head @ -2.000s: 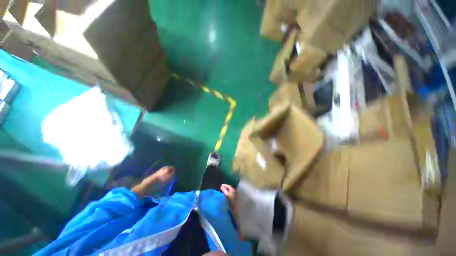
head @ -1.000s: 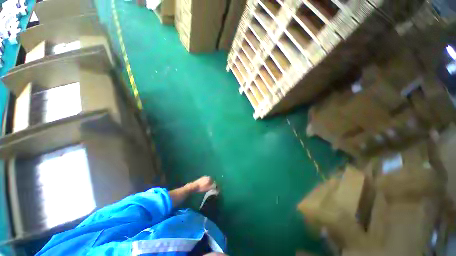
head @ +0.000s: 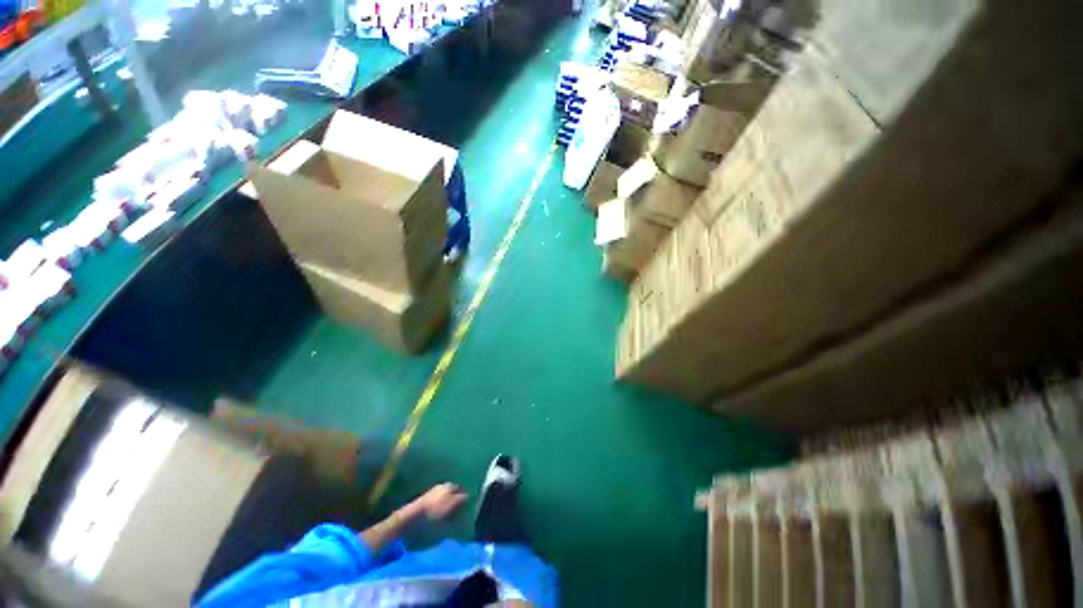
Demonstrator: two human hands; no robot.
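Note:
My left hand [head: 442, 500] hangs low in front of my blue jacket [head: 327, 568], over the green floor. It looks loosely curled with nothing visible in it, but it is small and blurred, so I cannot tell if the fingers are apart. My right hand is not clearly in view. Nearest on the left is a brown carton [head: 178, 505] with bright white contents or glare inside. An open-flapped carton [head: 356, 220] stands on another carton beside the bench.
The green bench [head: 71, 303] on the left carries rows of small white boxes [head: 178, 160]. Yellow-and-black tape [head: 457, 333] runs along the green floor [head: 552, 416]. Tall stacked cartons [head: 831, 238] and a slatted wooden stack [head: 879, 534] stand on the right. Open cartons [head: 647, 214] are further ahead.
The view has moved along the aisle. The slatted stack is now at the lower right, and the white-box bench and stacked cartons have come into view. My left hand stays low.

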